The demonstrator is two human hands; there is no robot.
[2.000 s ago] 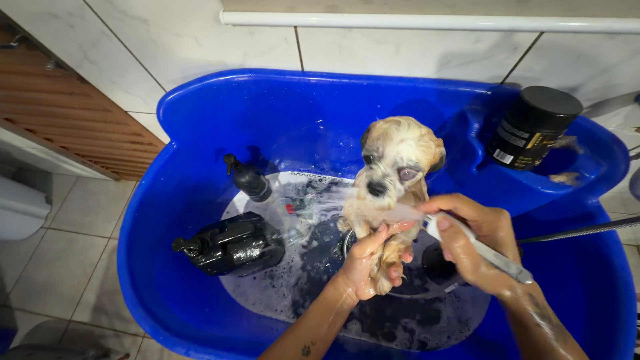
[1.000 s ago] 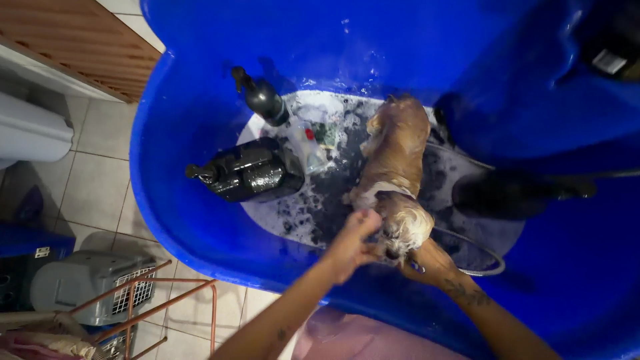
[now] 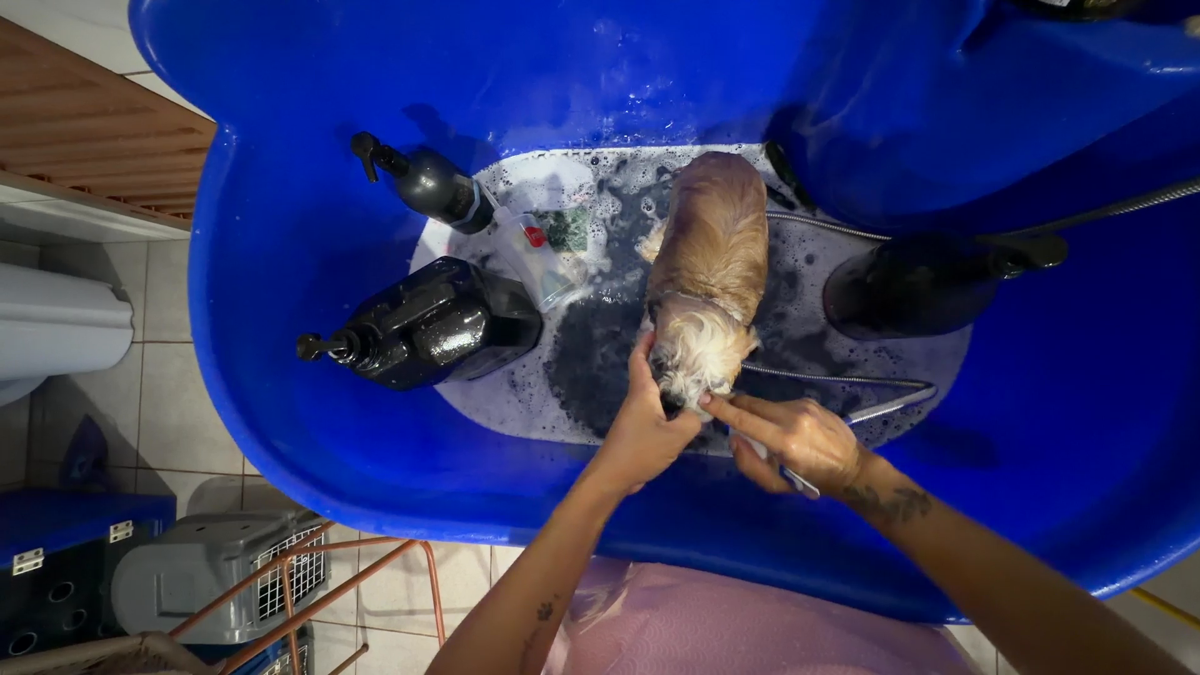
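A wet tan and cream puppy [image 3: 712, 253] stands in a blue plastic tub [image 3: 300, 459], its head toward me. My left hand [image 3: 647, 422] is closed around the side of its muzzle and chin. Fingers of my right hand [image 3: 797, 441] touch the fur near its face, and a white shower handle [image 3: 799, 481] shows partly beneath that hand. A metal hose [image 3: 844, 380] curves beside the puppy in the soapy water. To the left are a black pump bottle [image 3: 441, 192], a large black pump jug [image 3: 436, 323] and a clear plastic bottle [image 3: 536, 258] lying down.
Another dark pump bottle [image 3: 909, 286] lies at the right in the tub. Outside, a copper-coloured metal rack [image 3: 352, 581], a grey pet carrier [image 3: 202, 572] and a blue-lidded box [image 3: 80, 520] are at lower left. A wooden slatted panel [image 3: 94, 112] is at upper left.
The puppy, upright and facing me with spray on it two seconds ago, is now down with its back toward the camera. No spray is visible now. The view has tilted down.
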